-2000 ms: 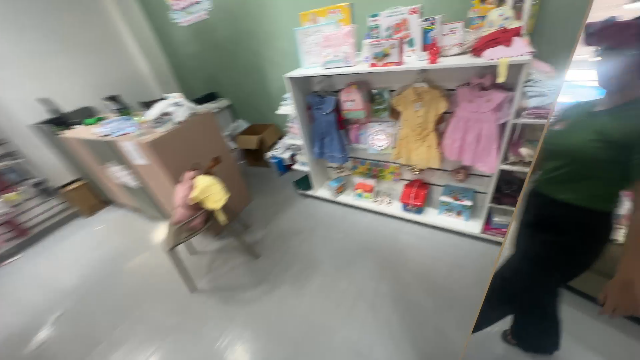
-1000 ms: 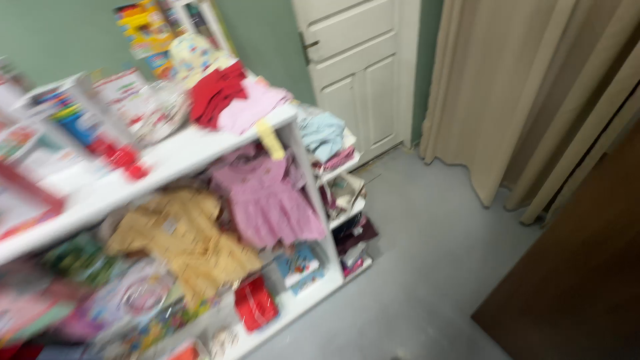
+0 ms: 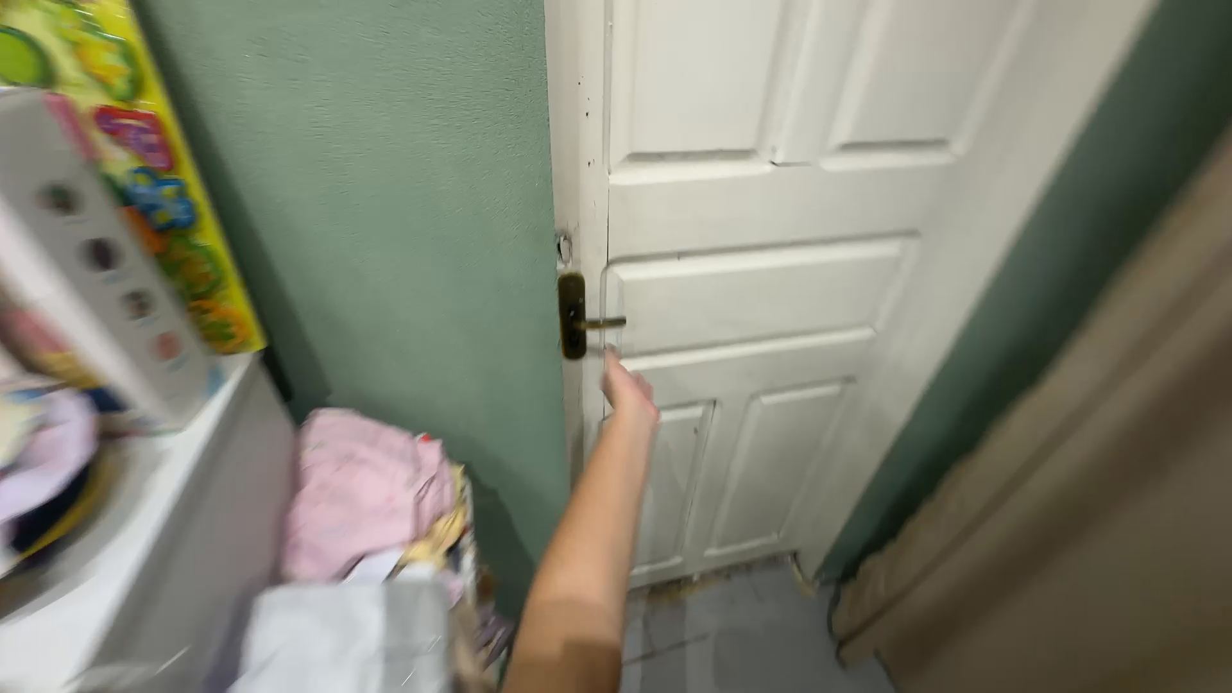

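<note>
One bare arm reaches up from the bottom of the view, and its hand (image 3: 629, 390) is just below the brass-coloured door handle (image 3: 604, 323). It looks like my right hand. A small gap shows between the fingertips and the lever; nothing is seen in the hand, and its fingers are blurred. The handle's dark plate sits at the left edge of a white panelled door (image 3: 760, 217), which is closed in its frame. My left hand is out of view.
A white shelf unit (image 3: 207, 510) with boxes and a yellow puzzle board (image 3: 183, 221) stands at left. Beside it lie folded pink clothes (image 3: 361, 486) and a plastic-wrapped packet (image 3: 342, 630). A beige curtain (image 3: 1068, 500) hangs at right.
The view has swung right from the shelves and come much nearer to the white door. An arm now reaches toward the door handle; no arm of mine showed in the earlier frames.
</note>
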